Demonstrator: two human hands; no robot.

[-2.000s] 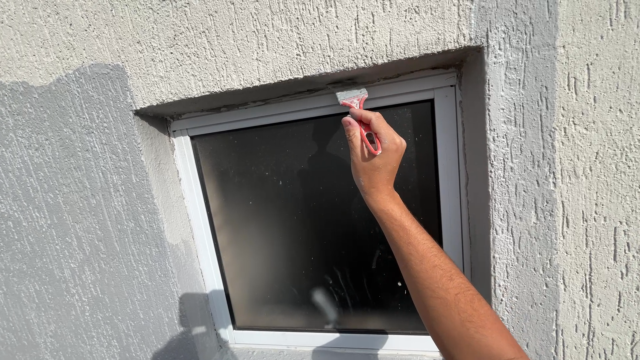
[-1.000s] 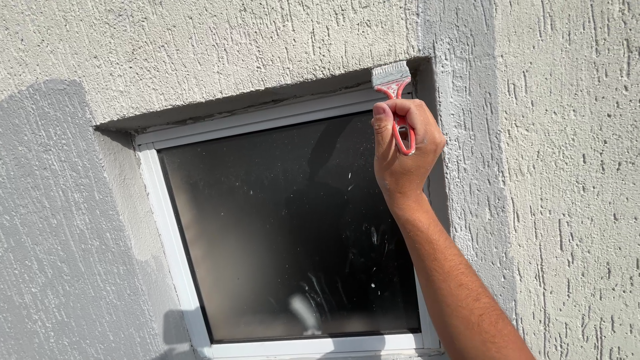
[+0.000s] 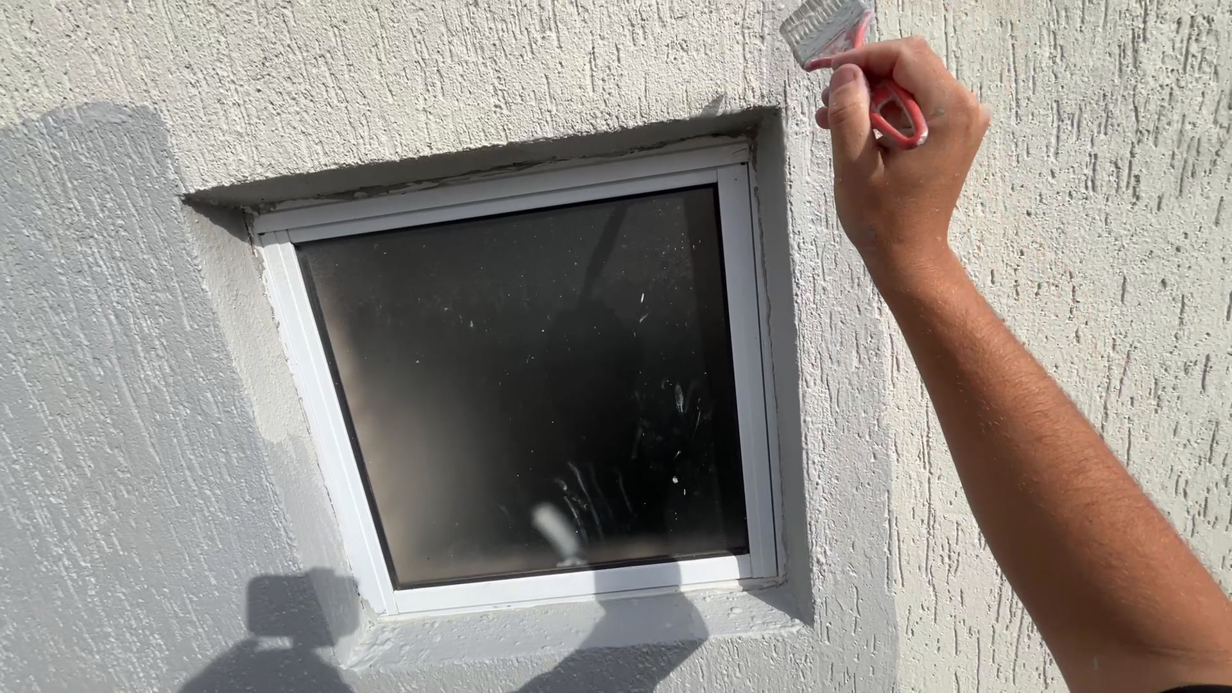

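My right hand (image 3: pixel 900 144) grips the red handle of a flat paintbrush (image 3: pixel 826 31), its bristles coated with pale paint and pointing up and left. Hand and brush are at the top right, above and to the right of the upper right corner of a recessed window (image 3: pixel 539 385). Whether the bristles touch the textured wall (image 3: pixel 462 77) I cannot tell. The window has a white frame (image 3: pixel 757 385) and dark glass with whitish specks and smears. My left hand is out of view.
Grey paint (image 3: pixel 106 385) covers the wall left of the window, and a lighter grey band (image 3: pixel 847 481) runs down its right side. The sill (image 3: pixel 539 630) juts below the frame. Shadows (image 3: pixel 289 616) fall across the lower wall and sill.
My right hand has carried the brush rightward along the top of the window recess, then up past its upper right corner onto the wall area. It keeps its grip.
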